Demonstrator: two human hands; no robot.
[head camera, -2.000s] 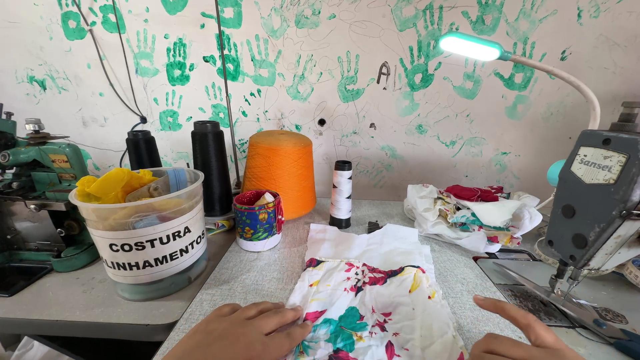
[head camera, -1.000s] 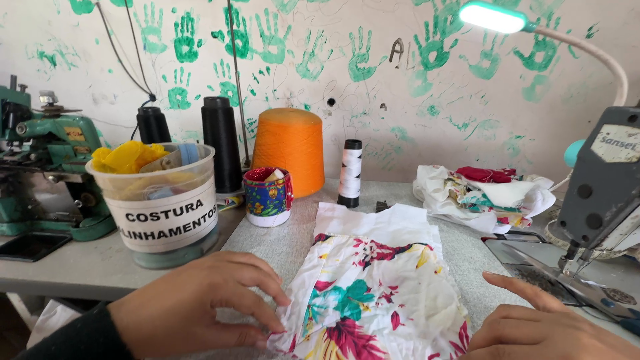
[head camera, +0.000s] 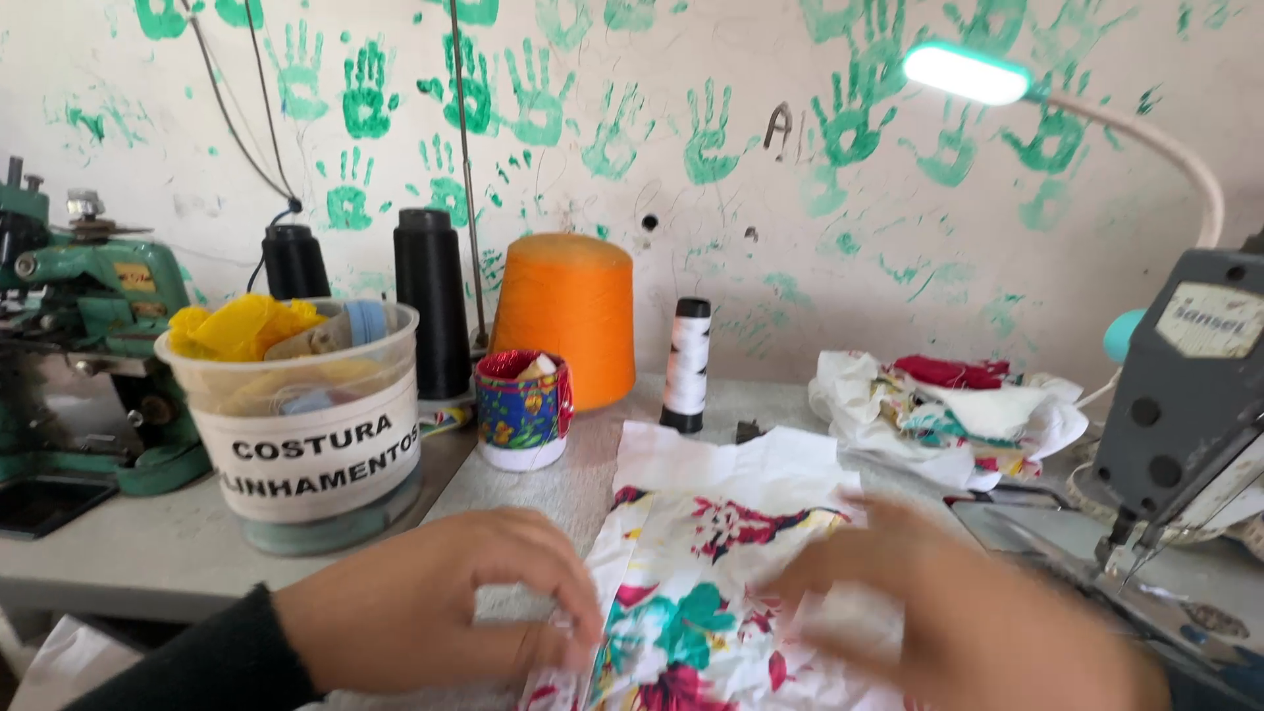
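A floral-printed white fabric piece (head camera: 731, 573) with a plain white upper part lies spread in front of me. My left hand (head camera: 454, 592) is at its left edge, fingers curved and thumb near the cloth; blur hides whether it pinches the edge. Over the right side of the fabric is my right hand (head camera: 948, 602), strongly blurred, with thumb and fingers apart and no object seen in it. Beyond the fabric stand a white thread spool (head camera: 687, 365) and a cup covered in blue floral cloth (head camera: 520, 410).
A sewing machine (head camera: 1175, 395) stands at the right, under a lit lamp (head camera: 968, 74). Crumpled fabric (head camera: 948, 415) lies behind. At the left are a labelled plastic tub (head camera: 296, 434), black thread cones (head camera: 432, 306), an orange cone (head camera: 568, 321) and a green machine (head camera: 109, 346).
My right hand has moved left from beside the fabric to over its right side. My left hand stays by the left edge, its fingers now more curved.
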